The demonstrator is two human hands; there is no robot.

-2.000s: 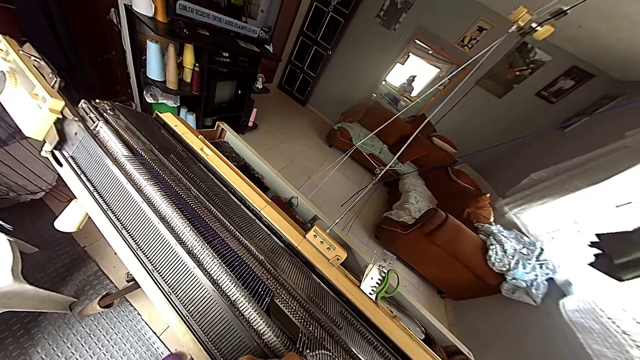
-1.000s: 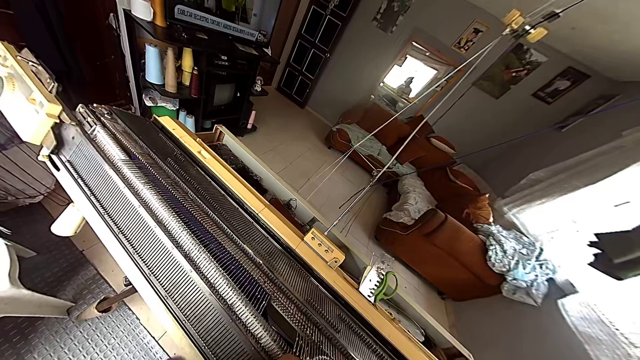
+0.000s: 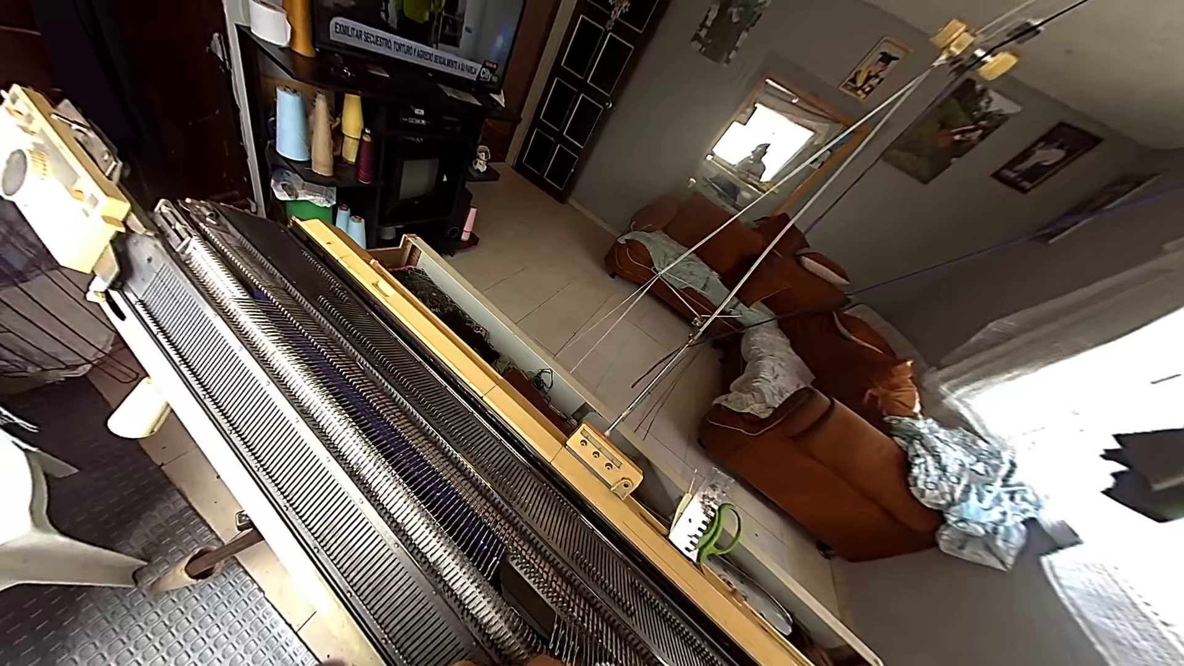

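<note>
A flatbed knitting machine with two needle beds (image 3: 370, 444) runs diagonally from upper left to the bottom edge. Dark purple yarn or knitting (image 3: 444, 518) lies in the gap between the beds, among rows of metal needles. A cream carriage part (image 3: 65, 185) sits at the left end. On the yellow rail, the cream base (image 3: 603, 460) of the yarn mast stands, its rods rising to the tension unit (image 3: 976, 48). Only slivers of skin, likely fingers (image 3: 544, 660), show at the bottom edge by the beds; which hand each belongs to, and what it holds, is hidden.
Green-handled scissors (image 3: 720, 534) stand in a holder by the long tray behind the rail. Yarn cones (image 3: 321, 134) fill a black shelf under a television. Brown sofas (image 3: 823, 472) stand beyond. A white plastic chair (image 3: 46, 527) is at lower left, near a wooden leg (image 3: 190, 566).
</note>
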